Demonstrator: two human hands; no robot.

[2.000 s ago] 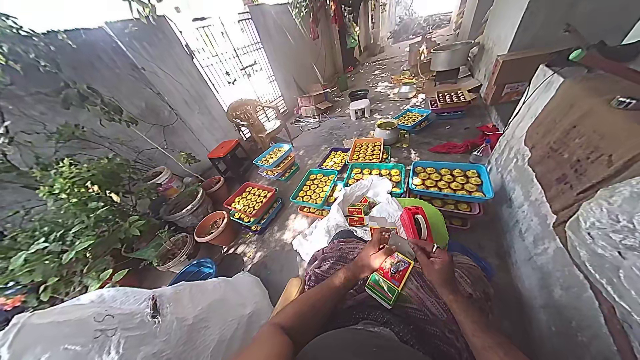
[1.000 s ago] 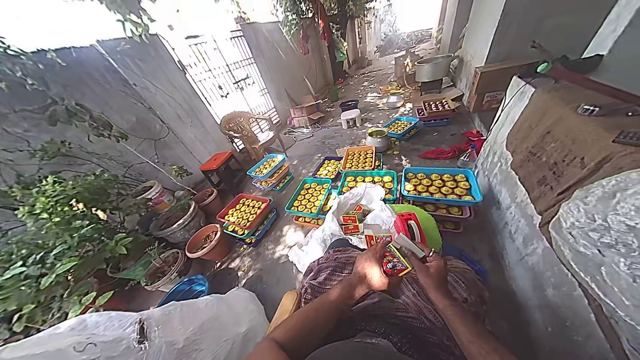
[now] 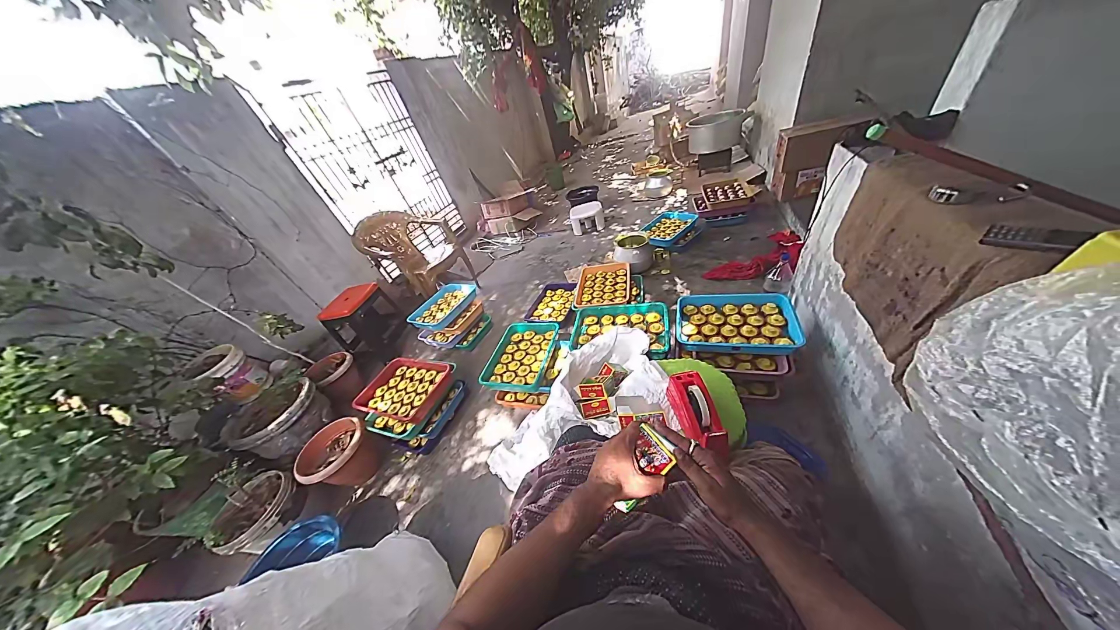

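Note:
My left hand (image 3: 619, 468) grips a small printed cardboard box (image 3: 654, 450) above my lap. My right hand (image 3: 707, 468), with a ring on one finger, has its fingers against the box's right side. Just beyond, a white plastic sack (image 3: 534, 442) lies open with several red and yellow printed boxes (image 3: 595, 398) in it. A red tape dispenser or similar red plastic device (image 3: 685, 398) stands beside my right hand, over a lime green round object (image 3: 724, 394). Something green shows under my left hand; what it is cannot be told.
Stacked trays of round yellow pieces, including a blue tray (image 3: 798, 328) and a red tray (image 3: 360, 389), cover the floor ahead. Potted plants (image 3: 339, 451) and a plastic chair (image 3: 402, 249) stand left. A low wall (image 3: 840, 367) runs along the right. A large metal pot (image 3: 716, 133) stands farther back.
The box, held up with its green and red faces showing two seconds ago, is now tilted and more covered by my hands. My right hand has closed in on it. The view has shifted slightly.

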